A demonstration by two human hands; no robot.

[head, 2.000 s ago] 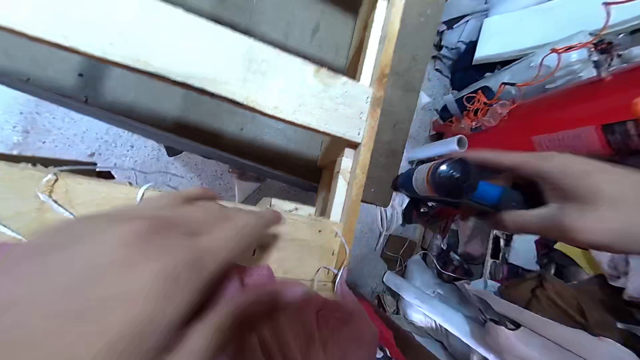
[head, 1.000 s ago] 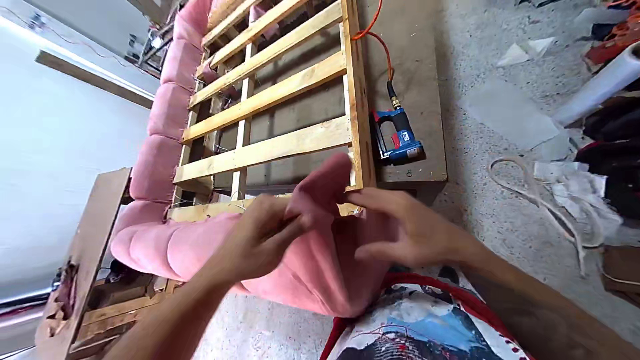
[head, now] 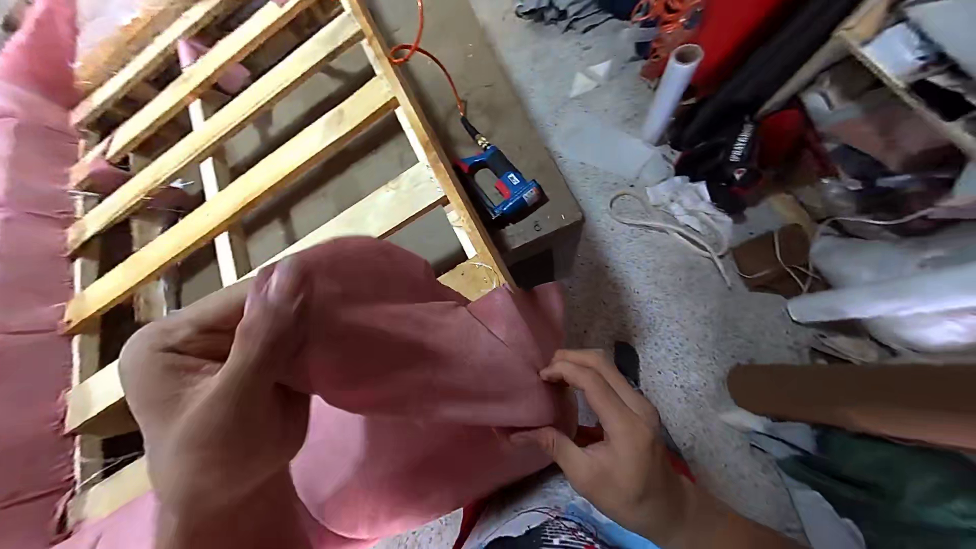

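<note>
My left hand (head: pixel 221 389) pinches a raised fold of pink upholstery fabric (head: pixel 412 366) between thumb and fingers. At the fabric's right edge, my right hand (head: pixel 610 435) grips it with thumb and forefinger, near a corner. The fabric hangs over the near corner of a slatted wooden frame (head: pixel 305 168) and hides part of it. Beyond my hands, a blue pneumatic staple gun (head: pixel 499 185) with an orange air hose (head: pixel 431 57) lies on a board beside the frame, touched by neither hand.
Pink padded upholstery (head: pixel 34 305) runs along the frame's left side. On the speckled floor to the right are a white cord (head: pixel 671 236), a white tube (head: pixel 672 91), crumpled cloth (head: pixel 690 206), and a brown roll (head: pixel 854 400). Red material (head: pixel 736 46) lies at the upper right.
Two seconds ago my right hand was on the tool; one second ago it was at the fabric. Since then, my left hand has lifted a fabric fold. The view has shifted.
</note>
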